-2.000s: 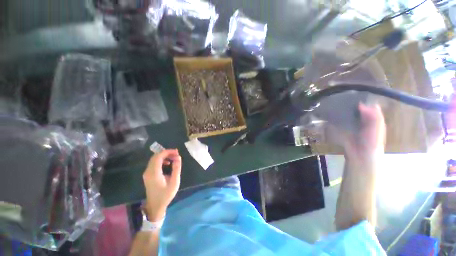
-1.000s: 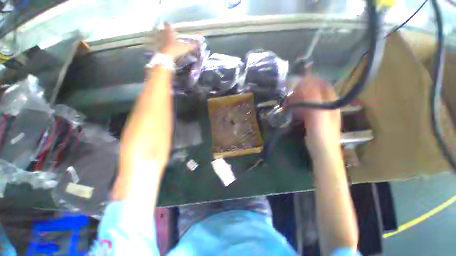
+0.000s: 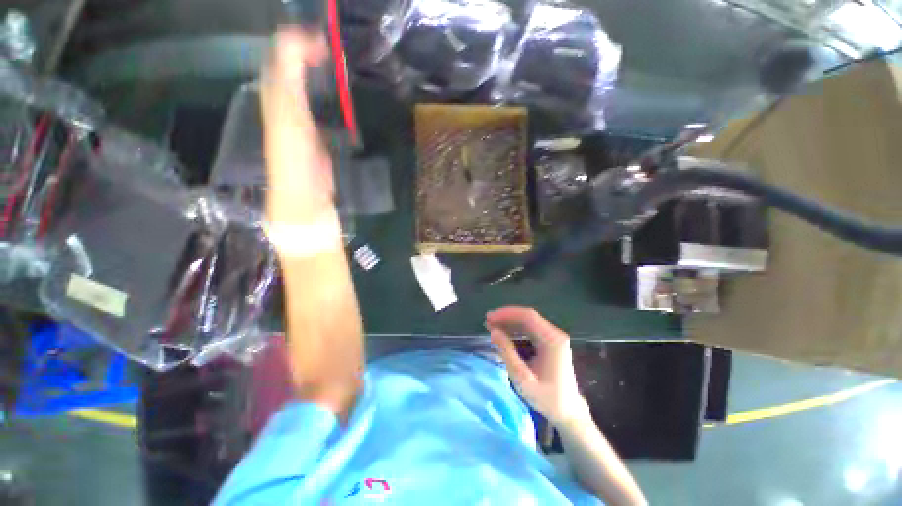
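Note:
My left hand (image 3: pixel 295 54), blurred, reaches to the upper left and is on the edge of a black device housing (image 3: pixel 336 74) with a bright red edge; its fingers are partly hidden. My right hand (image 3: pixel 532 351) is low at the bench's front edge, fingers curled with a small gap between thumb and forefinger, nothing visible in it. The tan carton (image 3: pixel 473 178) of small screws lies between the hands on the green bench. A white tissue (image 3: pixel 434 282) lies below it.
Bagged black parts (image 3: pixel 455 44) stand behind the carton. Bagged housings (image 3: pixel 129 237) are piled at left. A thick dark hose (image 3: pixel 791 198) hangs over the right side, near a cardboard box (image 3: pixel 831 287). A small black bin (image 3: pixel 562 183) sits beside the carton.
My left hand now meets a red-edged housing at the upper left. My right hand has left the dark tool area at right and come down to the bench's front edge.

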